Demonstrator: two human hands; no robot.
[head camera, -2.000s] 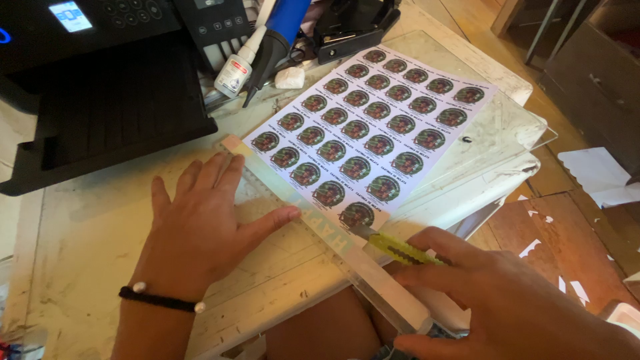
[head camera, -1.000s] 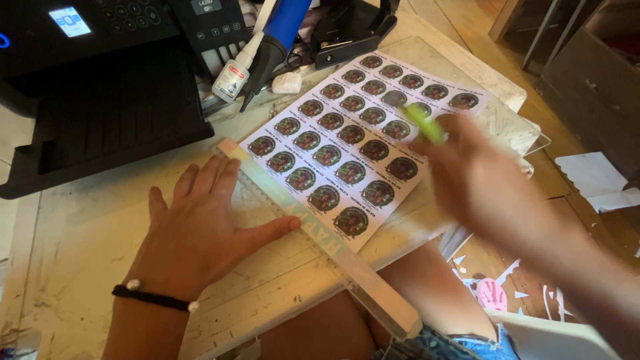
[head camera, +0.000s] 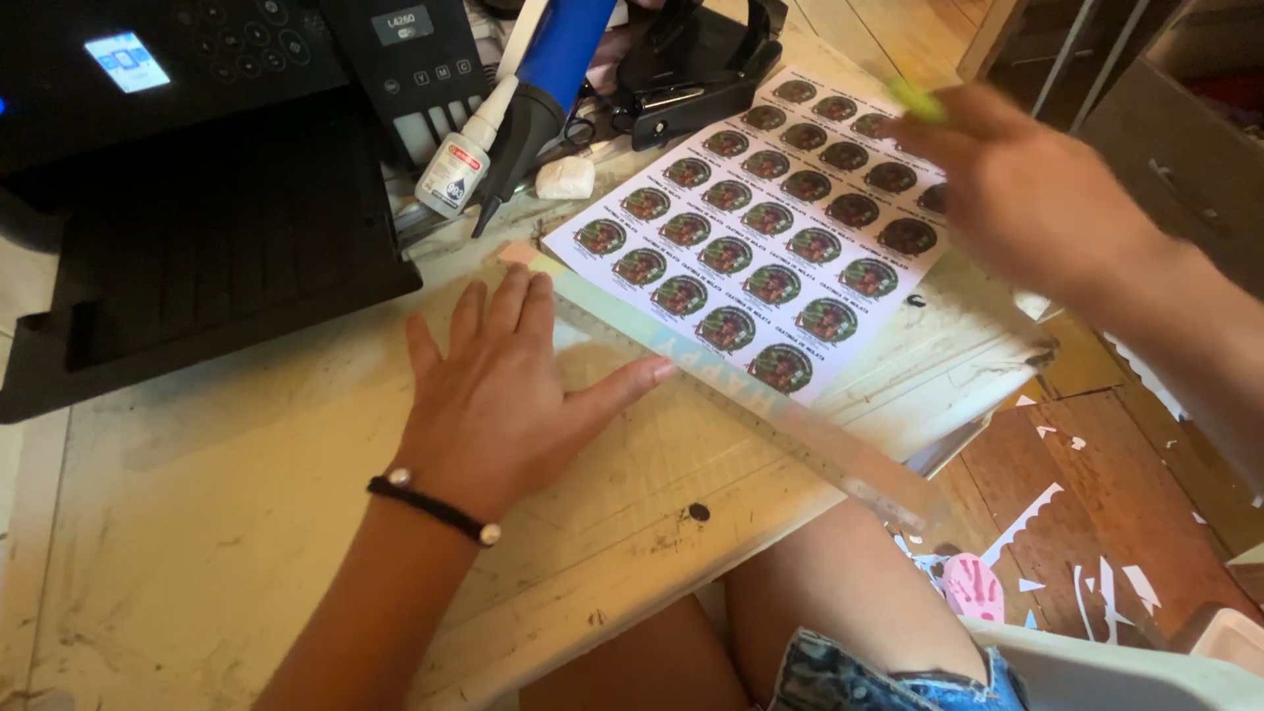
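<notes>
My left hand (head camera: 509, 385) lies spread on the worktable (head camera: 247, 513), fingertips and thumb pressing the edge of a pastel plastic ruler (head camera: 632, 321). That ruler runs diagonally along the near edge of a sheet of round printed labels (head camera: 726, 255) and sticks out past the table's front edge. Above the sheet's far right part is my right hand (head camera: 1027, 178), blurred, closed around a yellow-green utility knife (head camera: 916, 102). Its blade cannot be made out.
A black printer (head camera: 217, 197) stands at the left. Behind the sheet are a glue bottle (head camera: 459, 168), a blue-handled tool (head camera: 563, 49), a white lump (head camera: 565, 179) and a black hole punch (head camera: 691, 79). Paper scraps (head camera: 1022, 523) litter the wooden floor.
My right hand has moved with the knife from the ruler's near end up to the sheet's far right side. My left hand stays on the ruler.
</notes>
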